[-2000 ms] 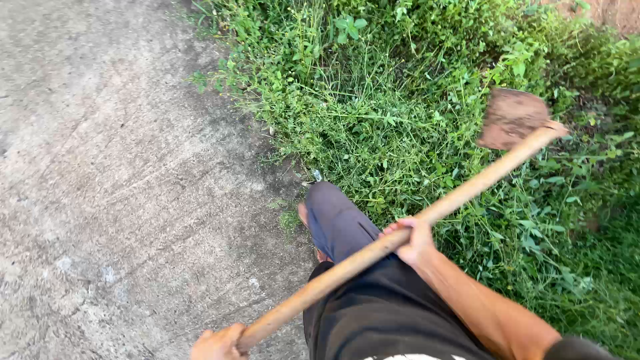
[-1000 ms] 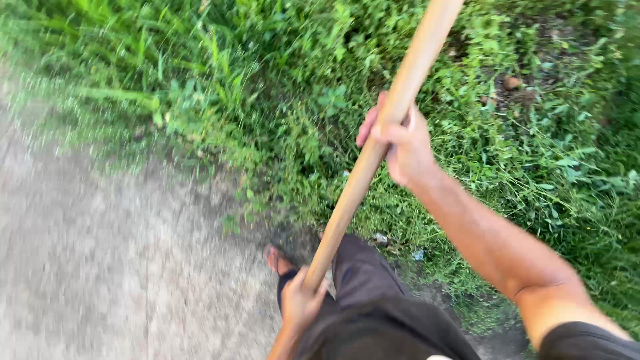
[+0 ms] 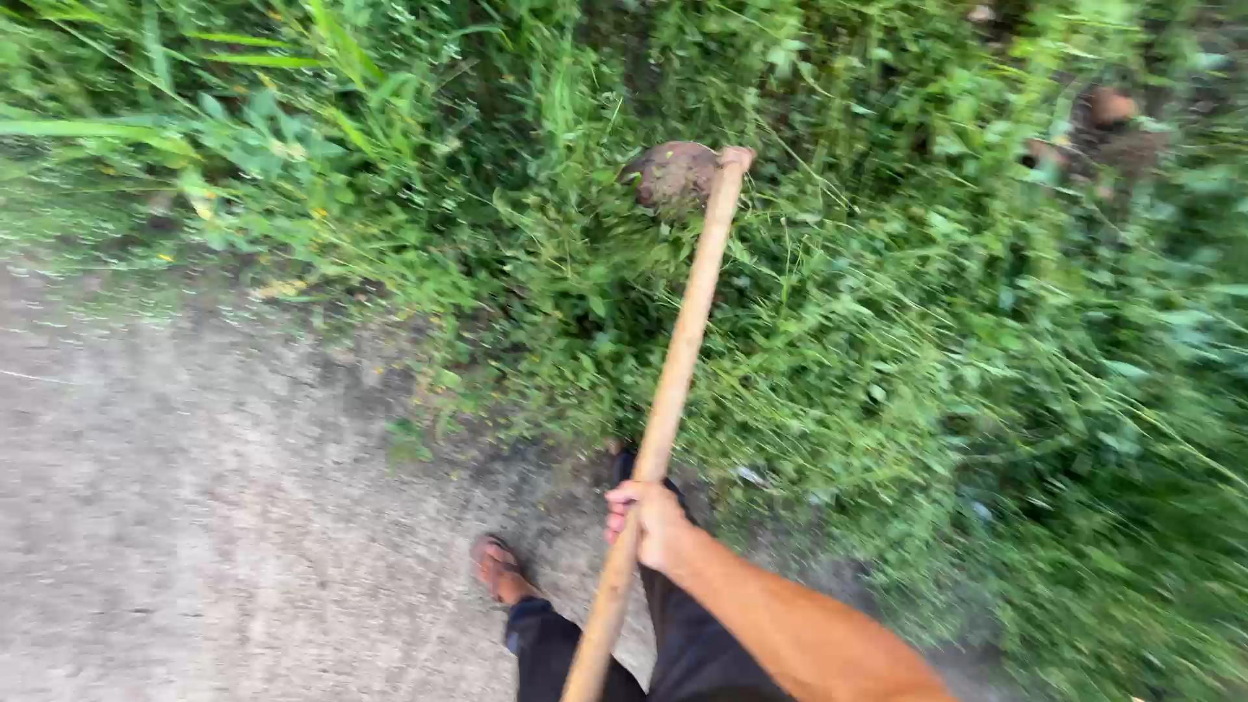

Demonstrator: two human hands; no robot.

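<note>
My right hand (image 3: 651, 525) is closed around the wooden handle of a hoe (image 3: 682, 346), partway along its length. The handle runs from the bottom edge up to the hoe's blade (image 3: 675, 177), which is brown with soil and sits among the green weeds (image 3: 585, 292) at upper centre. Part of the blade's lower edge is hidden by leaves. My left hand is out of view; the handle's lower end leaves the picture at the bottom.
Rough concrete pavement (image 3: 195, 507) lies at left, meeting the weeds along an uneven edge. My sandalled foot (image 3: 499, 567) stands on it near that edge. Reddish-brown lumps (image 3: 1111, 107) lie among plants at upper right. Small pale scraps (image 3: 751, 476) lie near the weeds' lower edge.
The hoe's blade, out of view one second ago, is now down in the weeds. My right hand has moved lower and nearer my legs. My left hand has left the view.
</note>
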